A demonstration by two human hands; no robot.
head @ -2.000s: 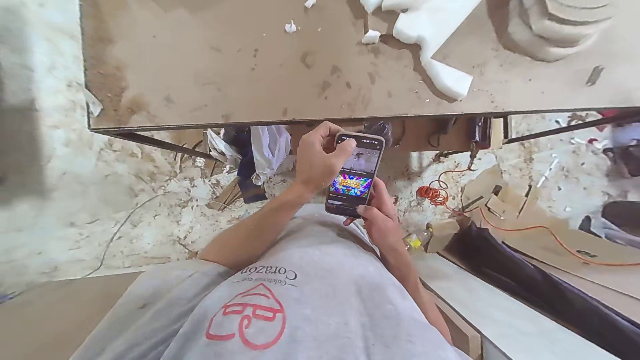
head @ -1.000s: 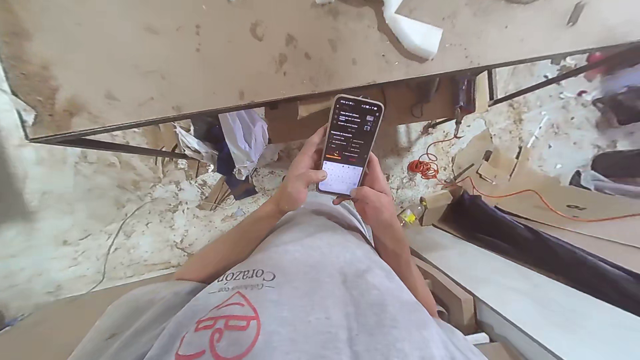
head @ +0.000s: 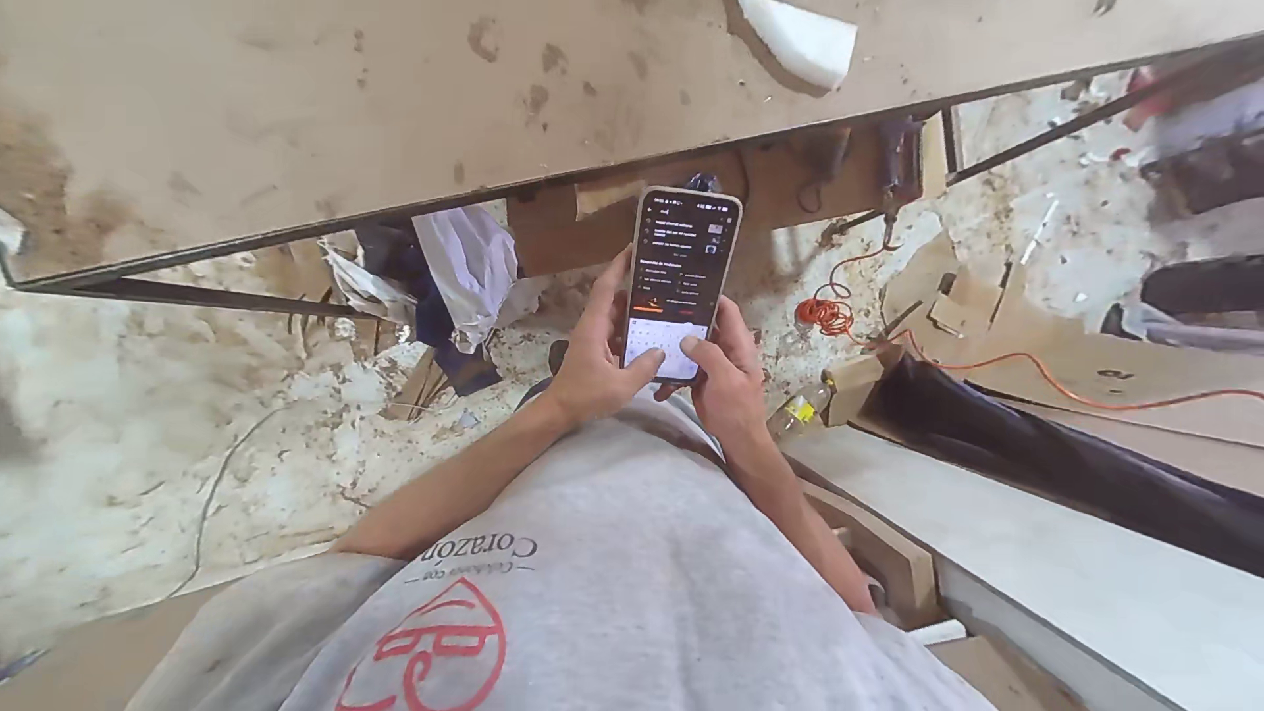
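A smartphone (head: 681, 281) in a light case is held upright between both hands in front of my torso. Its screen is lit, dark above with a light on-screen keyboard below. My left hand (head: 600, 355) wraps the phone's left edge, with the thumb over the keyboard. On the right edge, my right hand (head: 726, 360) grips the lower part, its thumb also on the keyboard. Fingers behind the phone are mostly hidden. The grey shirt (head: 632, 573) I wear lies just below the hands.
A stained worktable (head: 395, 109) spans the top, bearing a white foam piece (head: 805, 44). Beneath are crumpled white plastic (head: 469, 262) and a tool with a cord (head: 901, 163). An orange hose (head: 828, 314), a clear bottle (head: 798, 410), black rolled material (head: 1037, 449) and cardboard lie at right.
My left hand has moved from the phone's screen to its lower left edge, and both thumbs are now at the keyboard. The screen has changed from colourful pictures to a dark page with a keyboard.
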